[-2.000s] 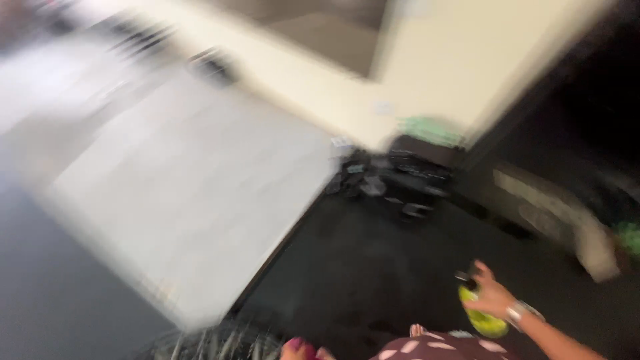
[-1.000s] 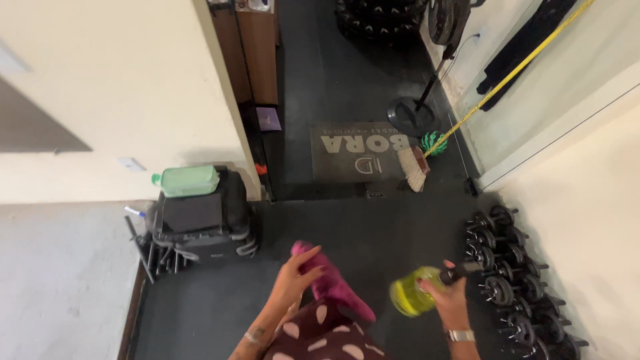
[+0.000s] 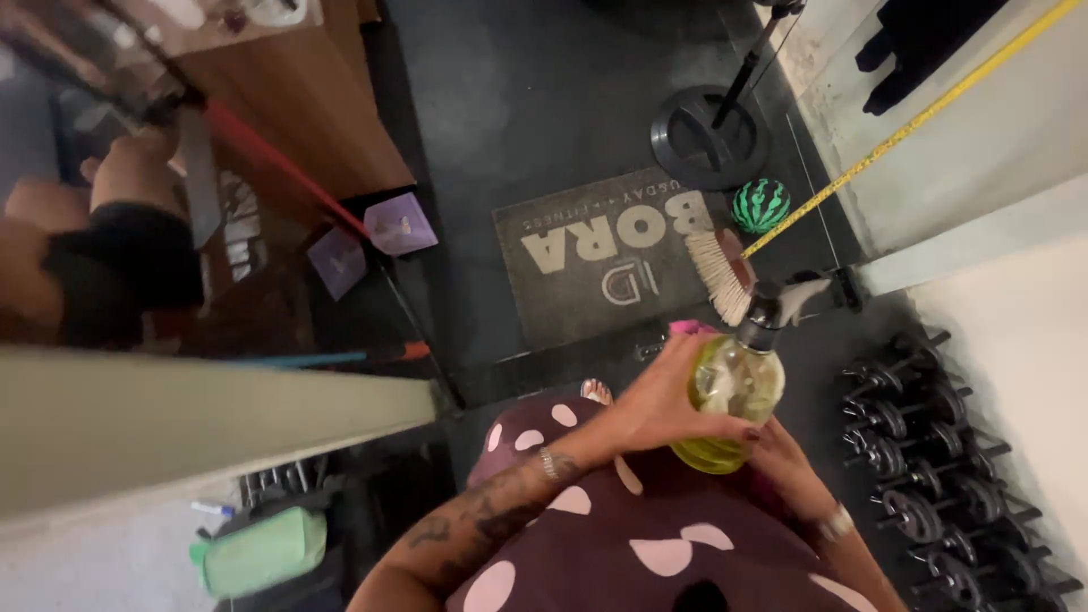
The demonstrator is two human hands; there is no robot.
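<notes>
My left hand (image 3: 659,399) comes from the lower left and is shut on a clear spray bottle (image 3: 738,382) of yellow-green liquid, its thumb across the front. The bottle tilts, its black and grey spray head (image 3: 765,310) pointing to the upper right. A bit of pink cloth (image 3: 693,327) shows at the fingers of my left hand, beyond the bottle. My right hand (image 3: 782,463) is just behind and below the bottle, its fingers mostly hidden. Some magenta fabric shows beside it, so its hold is unclear.
Dumbbells (image 3: 909,459) line the right wall. Ahead are a doormat (image 3: 608,255), a broom (image 3: 722,272), a watermelon-patterned ball (image 3: 761,206) and a round black base (image 3: 707,136). At left are a wooden cabinet (image 3: 297,110), a purple box (image 3: 399,223), a person's bare limb (image 3: 136,183) and a green case (image 3: 265,552).
My hands were apart, the left on the pink cloth and the right on the bottle. They have come together, and my left hand has taken hold of the bottle. The view has moved closer to the doormat.
</notes>
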